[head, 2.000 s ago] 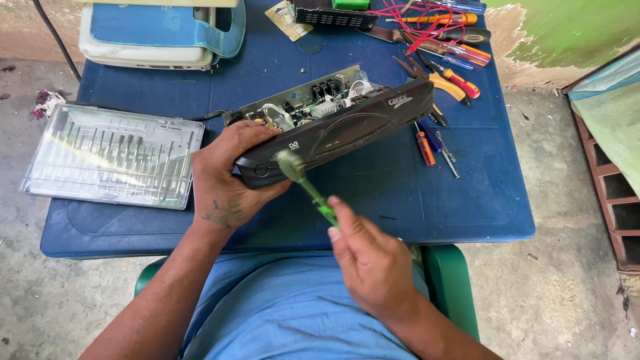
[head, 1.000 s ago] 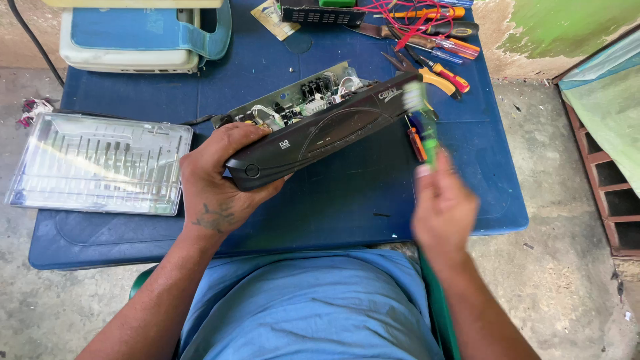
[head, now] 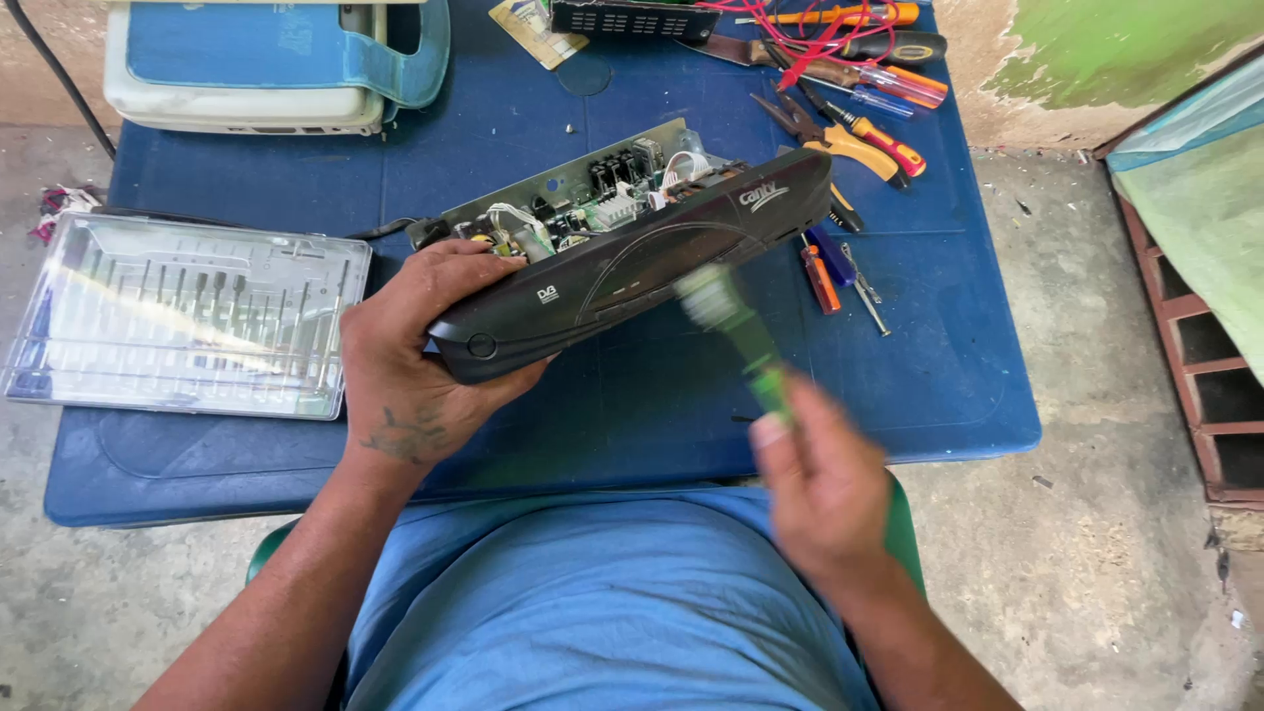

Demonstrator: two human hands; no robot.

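Note:
My left hand (head: 434,341) grips the left end of an opened set-top box (head: 632,267), thumb on top and fingers beneath. The box is tilted, its black front panel facing me and its right end higher. Behind the panel the circuit board (head: 592,212) shows, with white wires and connectors. In my right hand (head: 825,474) is a green-handled brush (head: 755,360), blurred by motion. Its pale bristles are close to the lower edge of the panel, right of the middle; whether they touch it I cannot tell.
A clear case of small screwdriver bits (head: 188,316) lies at the left of the blue table (head: 592,434). A blue and white device (head: 247,59) stands behind it. Pliers (head: 839,143), screwdrivers (head: 820,281), a knife (head: 726,47) and red wires (head: 829,39) lie at the right.
My right hand with the brush was at the box's lower left, then beyond its right end, and is now below the panel's right half. My left hand keeps its hold on the box.

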